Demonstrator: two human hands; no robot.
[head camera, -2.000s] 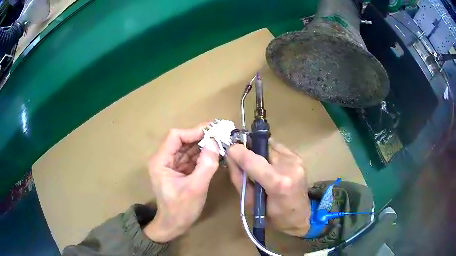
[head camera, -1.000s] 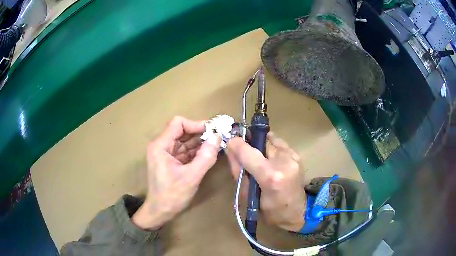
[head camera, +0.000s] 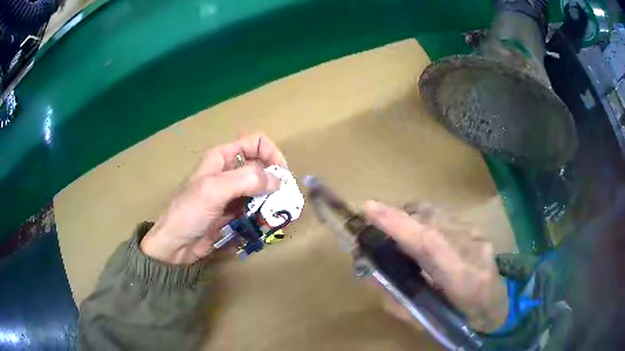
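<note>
My left hand (head camera: 212, 199) holds the white plastic housing (head camera: 282, 199) by its upper left part, between thumb and fingers. A black wire loops at the housing's lower edge. Below it hang a dark part with metal contacts (head camera: 240, 230) and a yellow component (head camera: 275, 236). My right hand (head camera: 438, 260) grips the soldering iron (head camera: 390, 253), blurred by motion, its tip just right of the housing and apparently apart from it. The feed tube beside the iron is too blurred to follow.
A tan cardboard sheet (head camera: 356, 137) lies under my hands. A green conveyor belt (head camera: 171, 75) curves behind it. The grey-brown fume hood (head camera: 500, 110) stands at the upper right. A blue wrist strap (head camera: 524, 301) is on my right wrist. Dark, patterned things show at the upper left edge.
My right hand has let go of the housing and moved right and down, swinging the iron's tip left towards it. My left hand has turned the housing, exposing the hanging parts. The view has shifted.
</note>
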